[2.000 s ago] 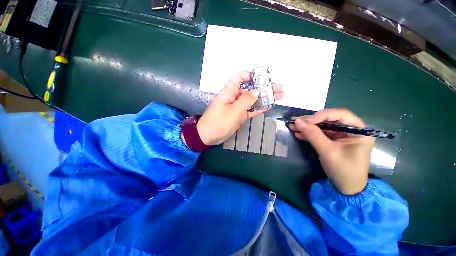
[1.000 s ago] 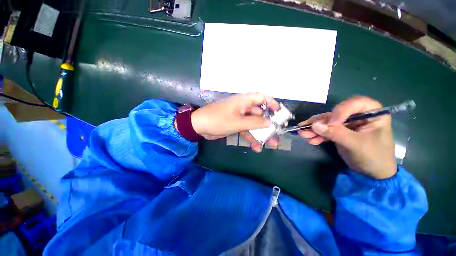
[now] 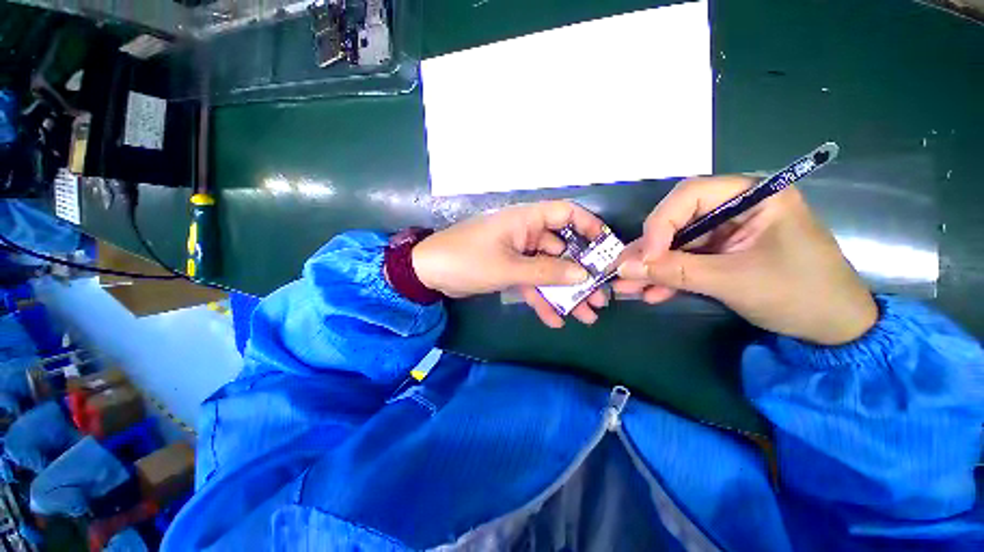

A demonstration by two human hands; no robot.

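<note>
My left hand [image 3: 502, 257] grips a small silver-grey and black circuit board module [image 3: 596, 257] between thumb and fingers, above the bench. My right hand [image 3: 745, 253] holds a slim black pen-like tool [image 3: 755, 195] with pale lettering. The tool slants down to the left, and its tip end is at the module. My right fingertips hide part of the module and the exact contact of the tip. The hands cover most of the area where the grey strips lie.
A white paper sheet [image 3: 572, 99] lies beyond my hands. A clear film [image 3: 890, 259] with glare is at the right. A clear tray [image 3: 291, 76] with modules is at upper left, near a yellow-and-black screwdriver [image 3: 201, 232] and a black box [image 3: 135, 135].
Since two seconds ago the module has tilted and moved lower, and my right hand has closed in on it with the tool raised more steeply. The view has turned, showing more at the left.
</note>
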